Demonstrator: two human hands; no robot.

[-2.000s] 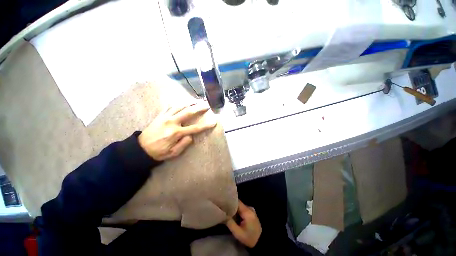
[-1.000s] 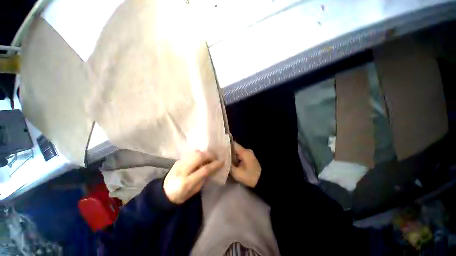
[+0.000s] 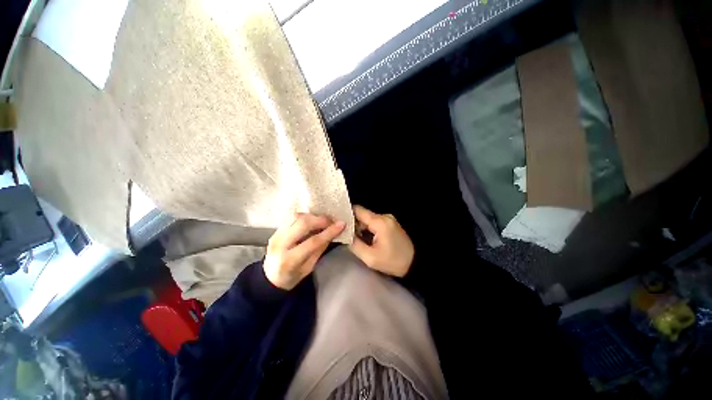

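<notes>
A large beige fabric panel point(image 3: 195, 117) lies over the white table and hangs over its front edge towards my lap. My left hand point(image 3: 303, 248) pinches the panel near its lower right corner, fingers on top of the cloth. My right hand point(image 3: 382, 242) is at the panel's right edge, just beside the left fingertips, and grips the edge; its thumb and fingertips are partly hidden. The seam edge point(image 3: 332, 168) runs up from the hands towards the table. The sewing machine is out of view.
The table's front edge carries a measuring scale point(image 3: 406, 58). At the right, brown cut pieces point(image 3: 556, 125) lie on green cloth point(image 3: 488, 133) with a white scrap point(image 3: 545, 226). A red object point(image 3: 173, 319) is below the table at left. More beige cloth point(image 3: 215, 262) hangs beside it.
My left hand has moved from beside the needle area down to the panel's corner, next to my right hand. The view has tilted down, and the machine has left it.
</notes>
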